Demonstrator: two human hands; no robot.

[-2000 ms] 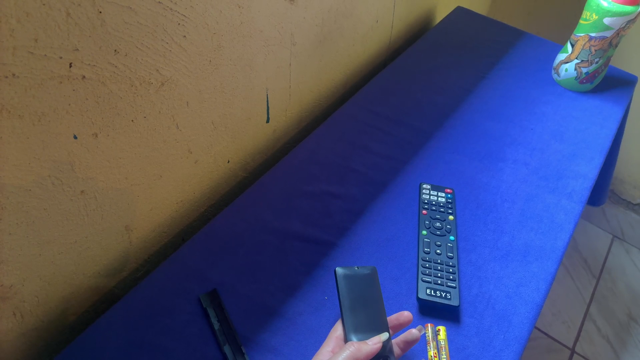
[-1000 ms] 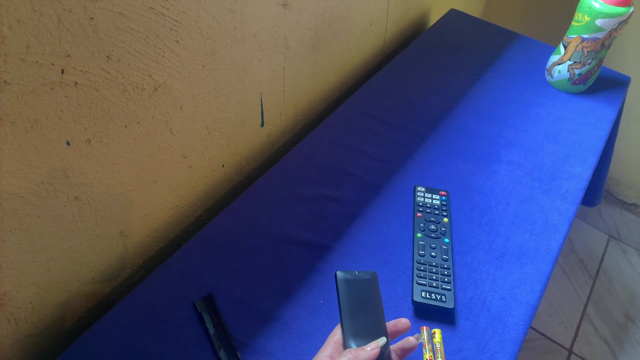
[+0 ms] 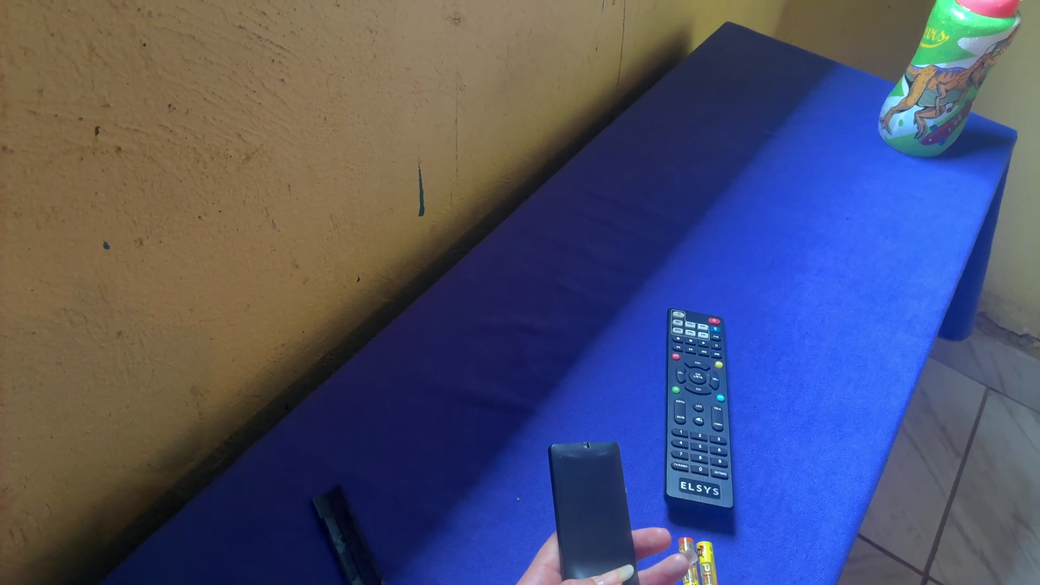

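My left hand (image 3: 597,565) comes in at the bottom edge and holds a slim black device (image 3: 589,508), its plain face up, a small notch at its top end. The thumb lies across its lower part; fingers show at its right side. Just right of the fingertips, two yellow cylindrical batteries (image 3: 705,561) lie side by side, cut off by the frame; whether a fingertip touches one, I cannot tell. Above them a black Elsys remote control (image 3: 699,406) lies buttons up on the blue cloth. My right hand is out of view.
A narrow black plastic piece (image 3: 345,536) lies at the lower left of the blue-covered table (image 3: 528,357). A green bottle with a dinosaur picture (image 3: 934,89) stands at the far right corner. A rough yellow-brown wall (image 3: 244,203) borders the table's left side.
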